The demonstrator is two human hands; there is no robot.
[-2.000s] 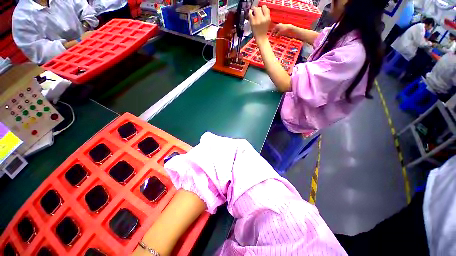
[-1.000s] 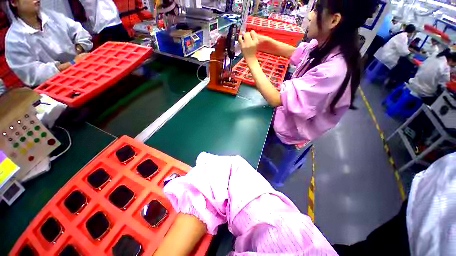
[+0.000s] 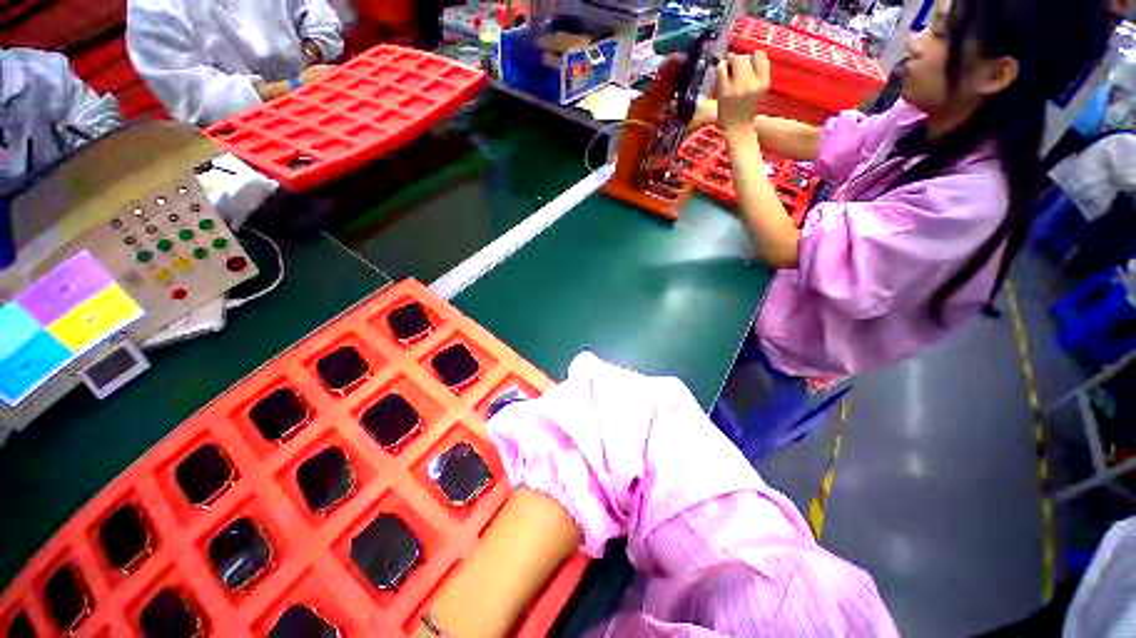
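Note:
A red-orange foam tray (image 3: 430,540) lies in front of me, tilted in view, with square pockets. Many pockets hold dark smartwatches without straps, such as one smartwatch (image 3: 386,550) beside my forearm. One arm in a pink striped sleeve, with a thin bracelet at the wrist, rests across the tray's right part and partly hides a watch at the sleeve cuff. The hand of this arm is cut off by the bottom edge. My other hand is not in the picture.
A tester (image 3: 162,268) with a coloured screen and round buttons stands at left, a small white square device (image 3: 115,369) before it. Another red tray (image 3: 361,106) lies beyond. At right a person in pink (image 3: 897,249) sits by a red-brown press fixture (image 3: 654,156). Other workers sit farther back.
The view has turned left, so the tray, tester and neighbour appear farther right and more of the tester's screen shows. My arm still rests on the tray.

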